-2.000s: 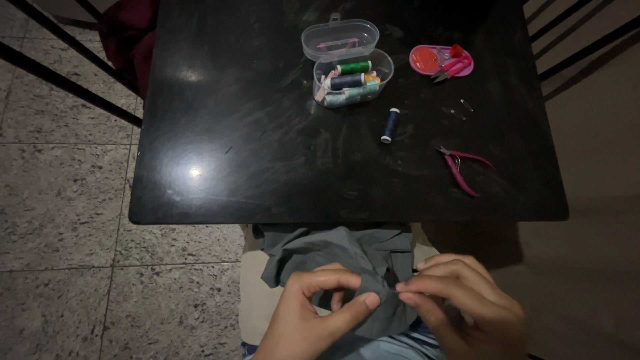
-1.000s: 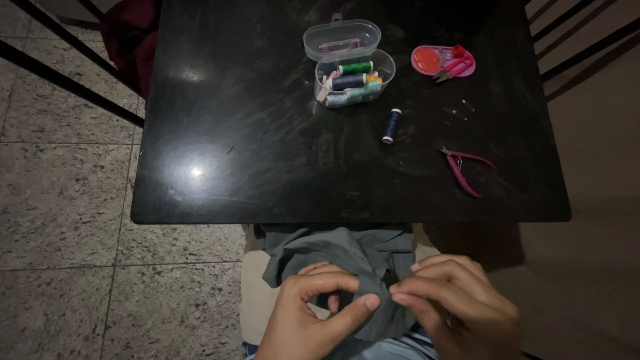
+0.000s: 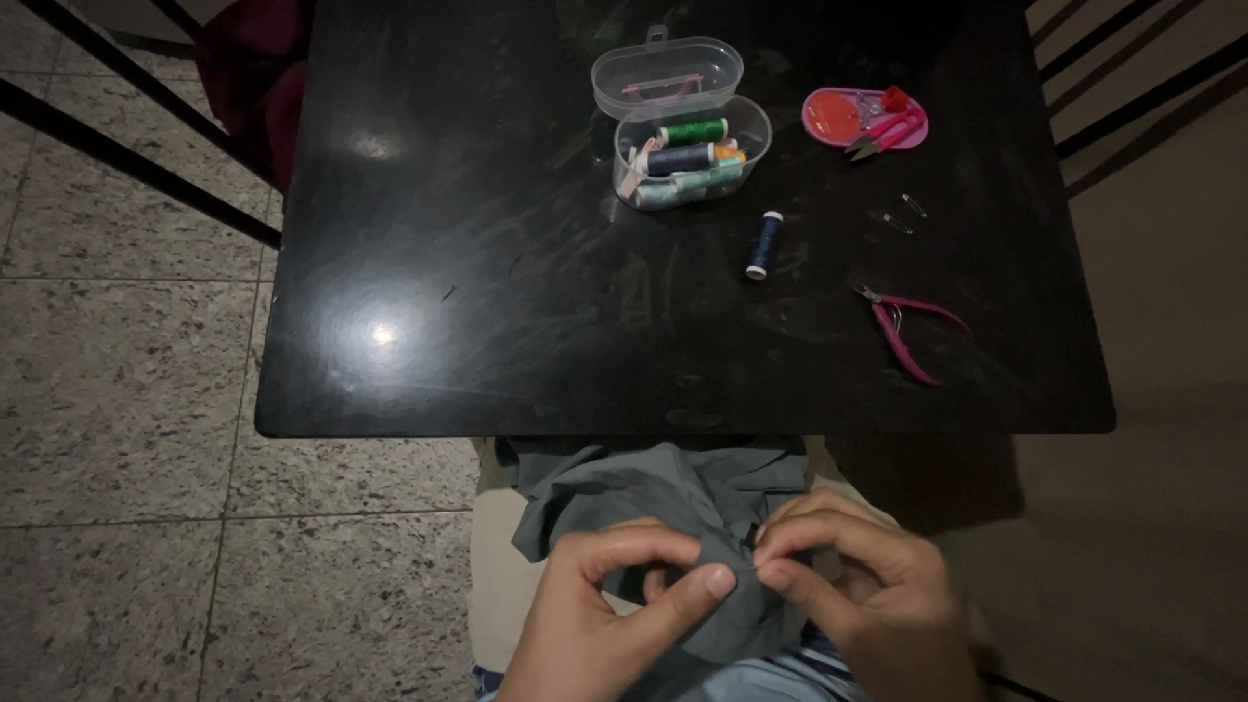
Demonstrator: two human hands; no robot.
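Note:
Gray fabric lies bunched over my lap, below the table's front edge. My left hand pinches a fold of it between thumb and index finger. Just to the right, the thumb and index finger of my right hand are pinched together at the cloth. A thin glint shows at those fingertips, perhaps a sewing needle; it is too small to be certain. On the table are a dark blue thread spool and, to its right, cuticle nippers with pink handles.
The black table bears an open clear plastic box of thread spools, two safety pins, and a pink tray with thread snips. Dark chair bars cross the left side, near dark red cloth.

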